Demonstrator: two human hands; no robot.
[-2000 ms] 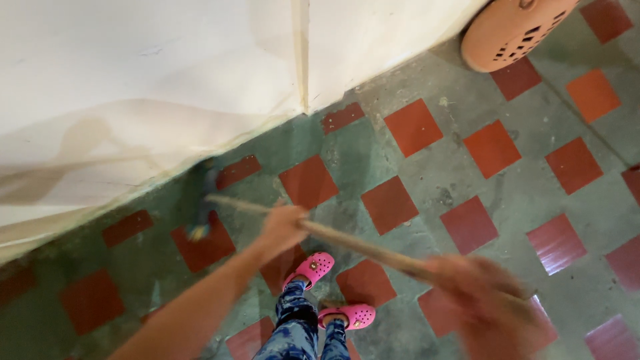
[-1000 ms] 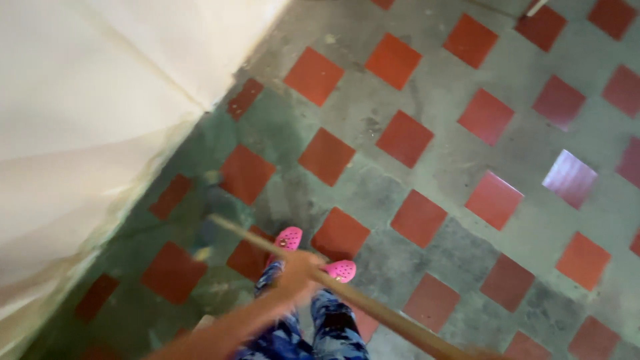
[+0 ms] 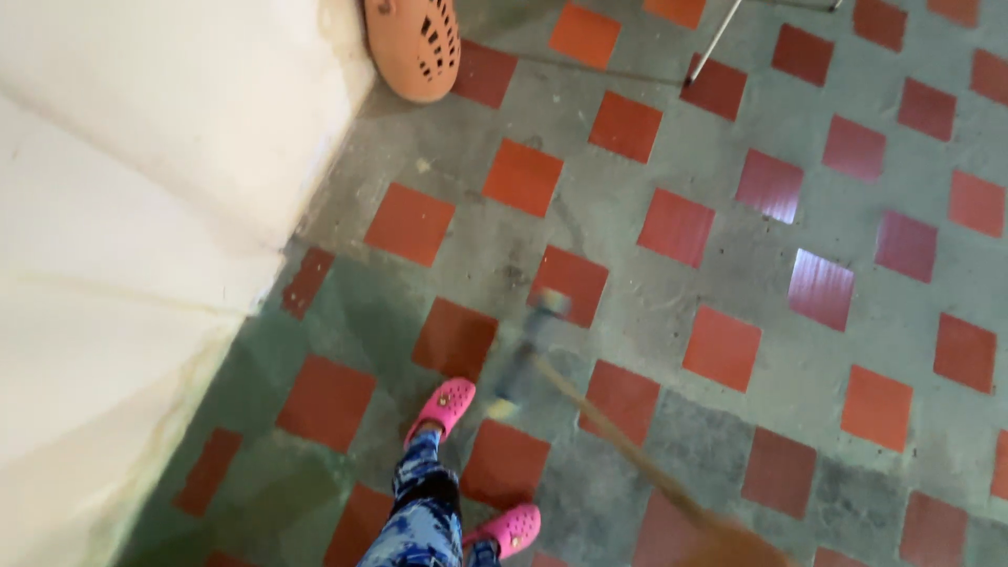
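A long-handled floor tool with a pale wooden pole [image 3: 622, 447] slants across the lower middle of the head view. Its blurred dark blue bar head [image 3: 521, 358] has pale yellowish ends and lies over the grey and red floor, just right of the pink clog on one foot. At the bottom edge a blurred hand, seemingly my left hand [image 3: 732, 545], is closed round the pole; only part of it shows. My right hand is out of view. What sort of head the tool has is too blurred to tell.
A white wall [image 3: 157, 173] with a stained lower edge runs along the left. An orange perforated plastic basket [image 3: 417, 51] stands against it at the top. Thin metal legs [image 3: 715, 41] touch the floor at upper right. My pink clogs [image 3: 446, 400] are at bottom centre.
The tool's head has moved from near the wall, left of my feet, to their right. The hand nearer the head has moved right too. The view has shifted.
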